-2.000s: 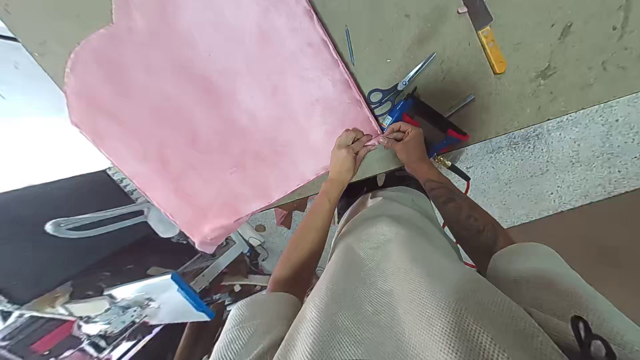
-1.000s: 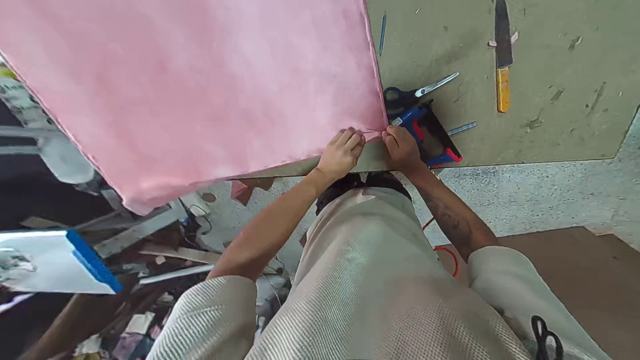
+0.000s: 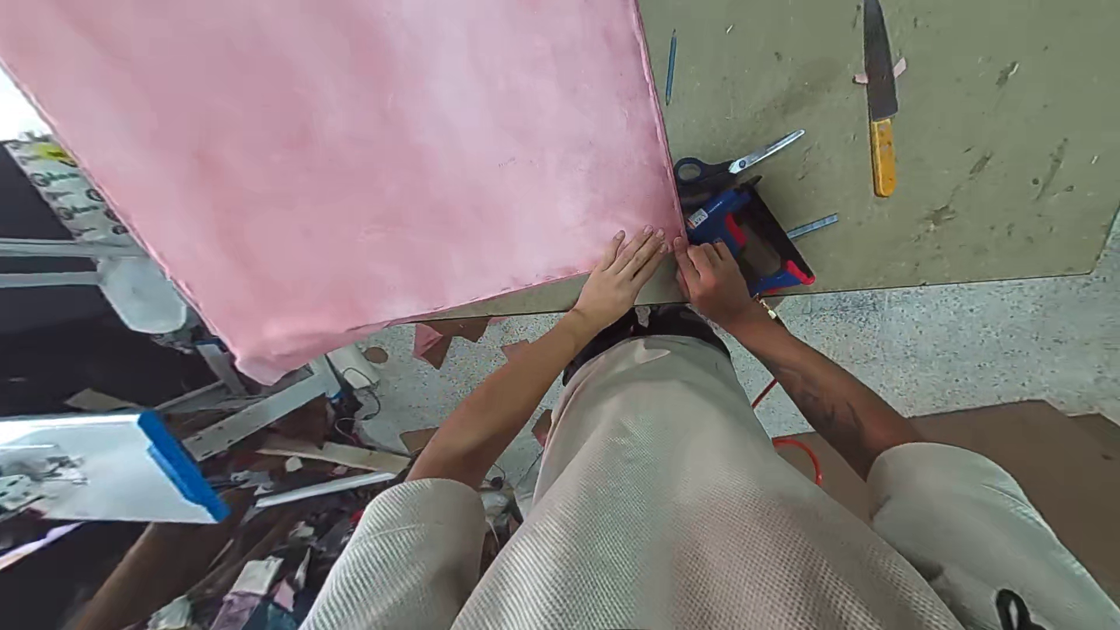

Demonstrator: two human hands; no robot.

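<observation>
A large pink fabric-covered panel (image 3: 394, 157) lies on the green-topped table (image 3: 980, 227). My left hand (image 3: 619, 276) rests with fingers stretched on the panel's near right corner. Right beside it, my right hand (image 3: 710, 278) has its fingers bent at the corner's edge; whether it pinches the fabric cannot be told. A blue and black staple gun (image 3: 722, 214) with red parts lies just beyond my right hand. Black-handled scissors (image 3: 739, 166) are behind the staple gun, and a small metal strip (image 3: 814, 226), perhaps a row of staples, shows at its right side.
A knife with a yellow handle (image 3: 884, 157) lies farther right on the table, a thin blue pencil-like stick (image 3: 671, 68) beside the panel. A red hose (image 3: 801, 455) hangs below my right arm. Wood and fabric scraps (image 3: 332, 455) litter the floor at left, near a white blue-edged board (image 3: 114, 464).
My left hand has gone from bunched fingers at the panel's edge to lying flatter on the corner. My right hand stays at the corner. The view has turned and shifted.
</observation>
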